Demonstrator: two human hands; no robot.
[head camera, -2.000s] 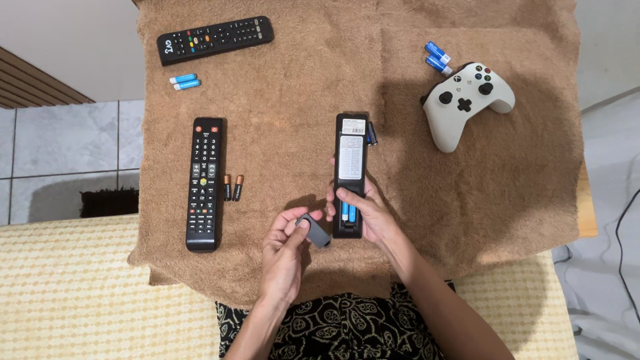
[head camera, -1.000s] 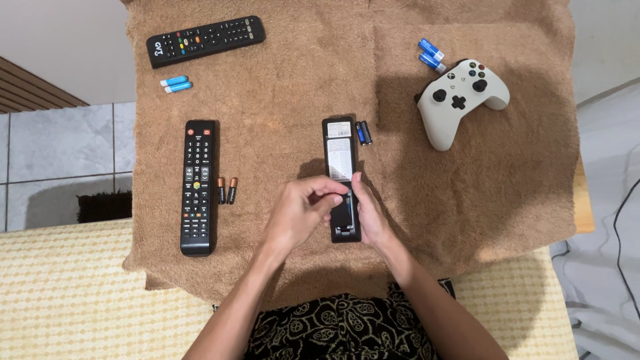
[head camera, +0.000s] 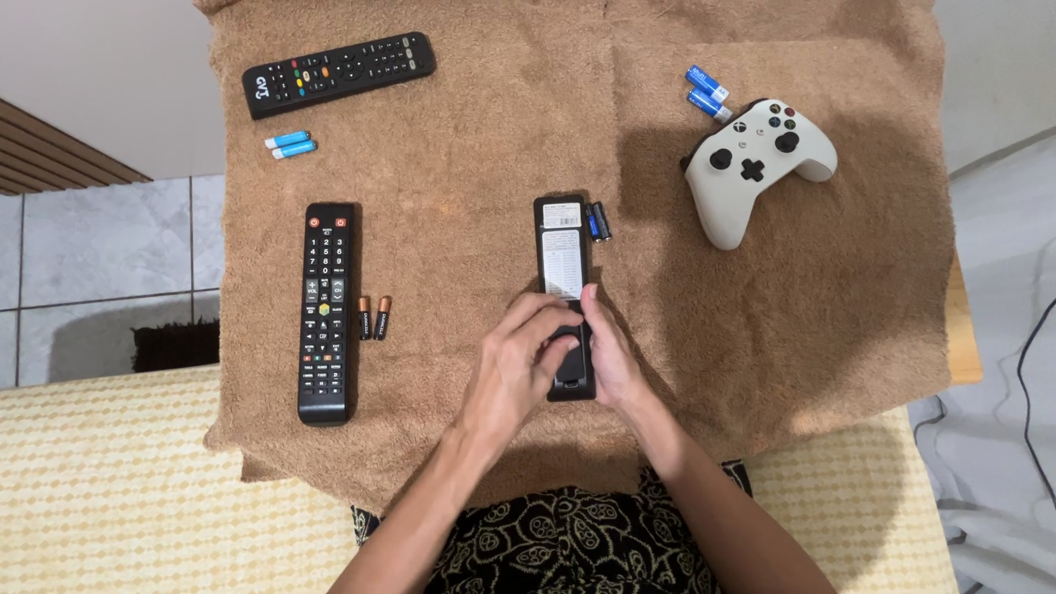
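A black remote control (head camera: 562, 260) lies back side up, with labels on its upper back. My left hand (head camera: 524, 346) reaches over its lower half, thumb and fingertips on the dark battery cover (head camera: 571, 367), which lies over the battery bay; my fingers hide its upper part. My right hand (head camera: 610, 351) holds the same remote along its right edge, thumb pointing up. Two dark blue-and-black batteries (head camera: 598, 222) lie beside the remote's upper right edge. To the left, a second black remote (head camera: 326, 313) lies buttons up, with two copper-topped batteries (head camera: 374, 318) at its right.
A third black remote (head camera: 338, 74) lies at the back left, above two light blue batteries (head camera: 290, 144). At the back right, a white game controller (head camera: 755, 169) sits by two blue batteries (head camera: 707, 93). Everything rests on a brown towel (head camera: 462, 206).
Two seconds ago my left hand held the cover beside the remote and blue batteries showed in the bay. Now the cover lies over the bay, with my left hand on it.
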